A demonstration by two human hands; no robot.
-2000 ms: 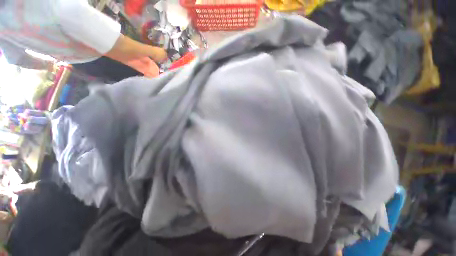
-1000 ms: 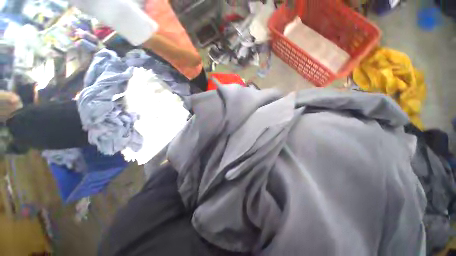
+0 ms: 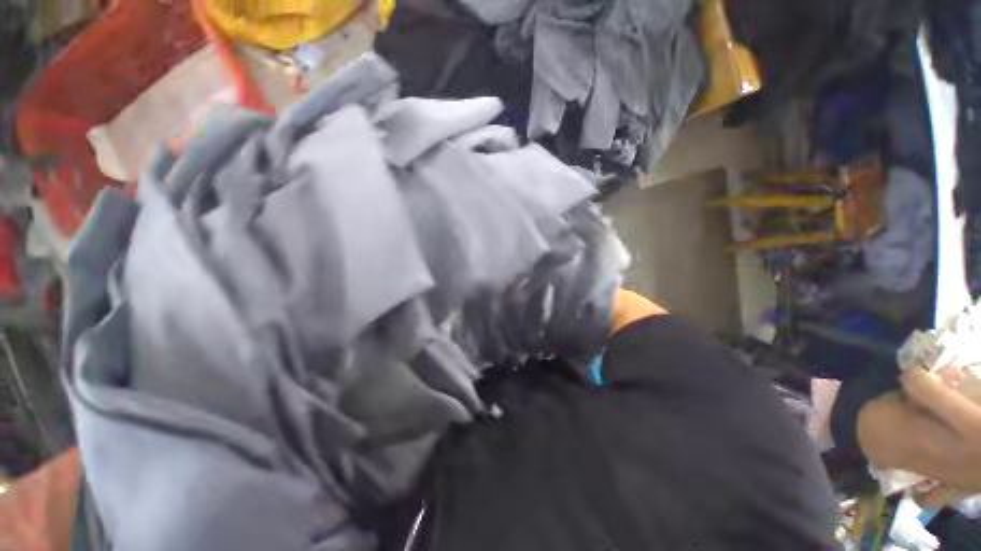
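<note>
A large bundle of grey garment pieces [image 3: 333, 248], with many overlapping folded edges, fills the left and centre of the view. It is held up close in front of me. A black sleeve rises from the bottom centre against the bundle's right side. A bit of my right hand or wrist [image 3: 637, 310] shows past the cuff; its fingers are hidden behind the cloth. My left hand is not in view.
A red basket [image 3: 65, 102] with a pale piece inside and yellow cloth [image 3: 285, 19] are at upper left. Grey cloth [image 3: 613, 65] lies at top centre. A yellow-brown wooden frame [image 3: 796, 205] stands right. Another person's hand [image 3: 930, 431] holds whitish material at the right edge.
The view has swung right; the basket and yellow cloth moved to the upper left. The grey bundle has shifted left and shows more layered edges. Another person's hand has appeared at the right.
</note>
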